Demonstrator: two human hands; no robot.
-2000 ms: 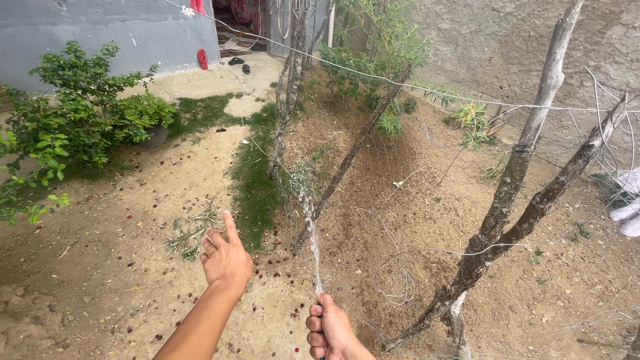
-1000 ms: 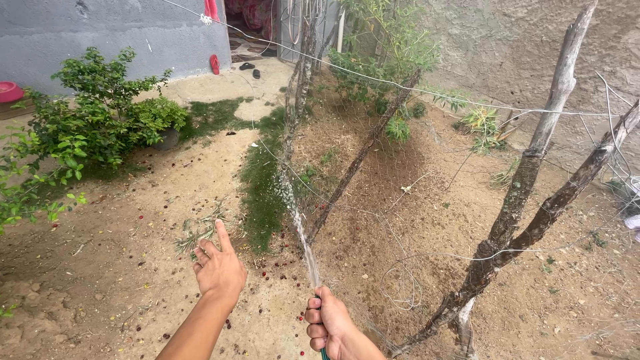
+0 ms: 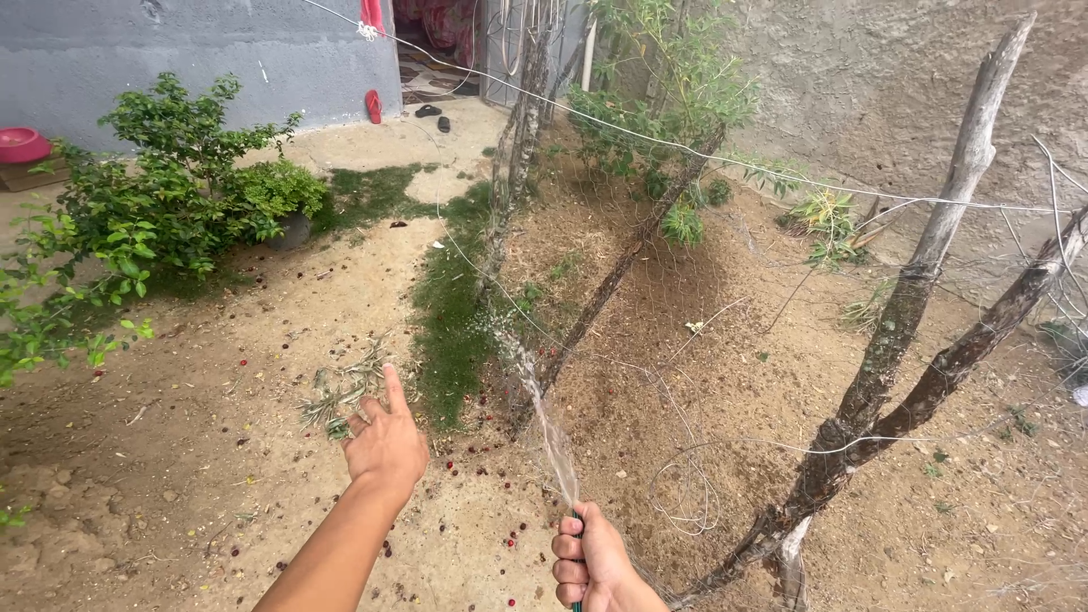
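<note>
My right hand [image 3: 591, 561], at the bottom centre, is closed around a green garden hose [image 3: 578, 544] with its end pointing forward. A stream of water [image 3: 548, 416] leaves the hose and breaks into drops near a strip of green grass [image 3: 450, 340] and the foot of a wooden post [image 3: 506, 187]. My left hand [image 3: 387, 442] is held in the air to the left, empty, index finger pointing forward and the other fingers partly bent. Beyond it, dry leafy cuttings [image 3: 348, 387] lie on the soil.
A forked wooden post [image 3: 884, 365] leans on the right, with thin wire [image 3: 782, 446] across it. Another wire [image 3: 629, 132] spans the upper view. A leafy bush [image 3: 183, 178] grows at left. Behind are a grey wall [image 3: 314, 51], a doorway, a red sandal [image 3: 373, 106] and a rough wall [image 3: 850, 76].
The water stream has swung left, from over the bare soil right of the grass toward the grass strip. Both hands keep nearly the same pose. The view has shifted slightly.
</note>
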